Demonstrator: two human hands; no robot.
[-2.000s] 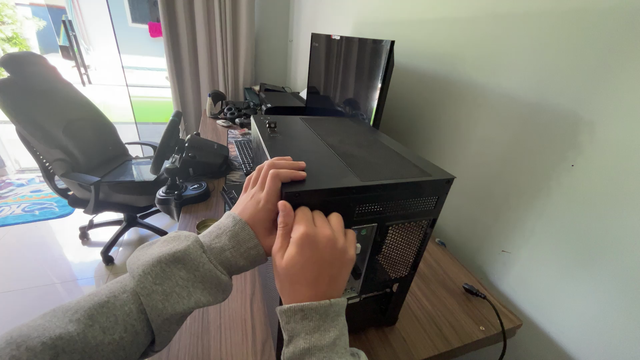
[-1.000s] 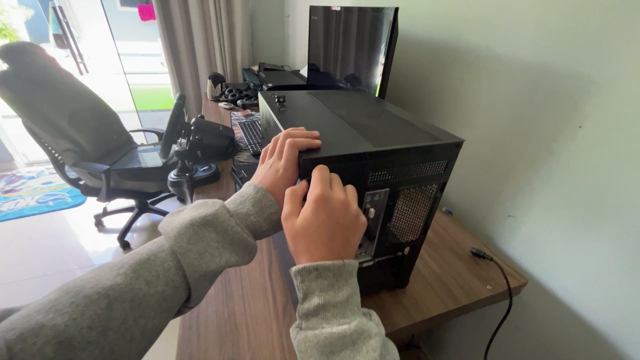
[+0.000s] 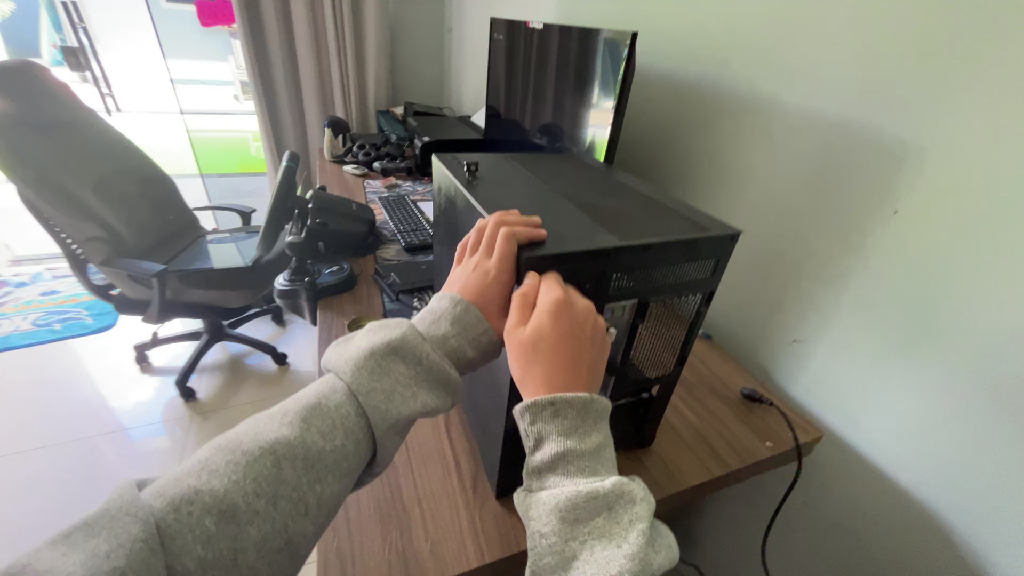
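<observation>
A black computer case [image 3: 592, 200] stands upright on a wooden desk [image 3: 448, 496], its rear panel with vents and ports facing me. My left hand [image 3: 490, 260] rests over the top edge of the case at its near left corner, fingers on the top panel. Just below and right of it, my right hand [image 3: 556, 336] is curled against the upper left part of the rear panel. Whether its fingers pinch something there is hidden. A small dark object [image 3: 471, 169] lies on the far left of the case top.
Beyond the case are a monitor [image 3: 552, 88], a keyboard [image 3: 406, 222] and game controllers [image 3: 376, 154]. A racing wheel [image 3: 336, 220] is at the desk's left edge, near an office chair [image 3: 120, 184]. A black cable [image 3: 788, 440] hangs over the right edge.
Both hands stay at the same corner of the case. The right hand has shifted slightly in its curled pose. The view has moved somewhat.
</observation>
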